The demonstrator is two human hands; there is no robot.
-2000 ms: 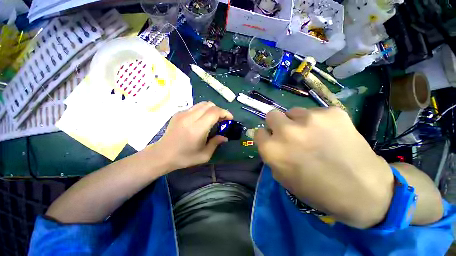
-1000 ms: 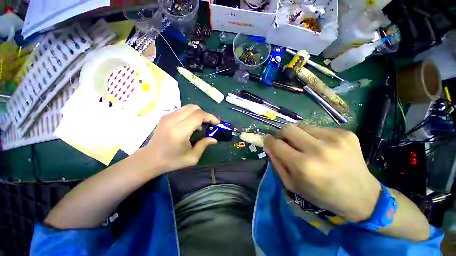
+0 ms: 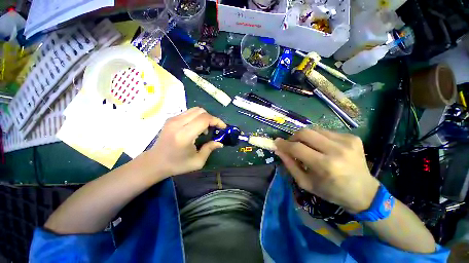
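My left hand [image 3: 182, 141] holds a small glossy blue-black watch module [image 3: 226, 135] between thumb and fingers, just above the bench's near edge. My right hand [image 3: 329, 164] grips a cream-handled tool [image 3: 262, 143] with its fingertips. The tool's thin metal tip points left and meets the right side of the module; the exact contact is too small to tell. A small orange and gold part [image 3: 247, 149] and pale bits lie just below the tool.
A pale-handled needle probe [image 3: 206, 87], a white pen-like tool [image 3: 265, 109] and a mottled brush [image 3: 331, 92] lie beyond the hands. A tape roll [image 3: 95, 77] sits on sheets at left. A clear cup [image 3: 259, 54] and white box [image 3: 252, 18] stand behind.
My right hand has drawn back and right, so the cream handle and its thin tip now show. The module in my left hand has turned slightly since a second ago.
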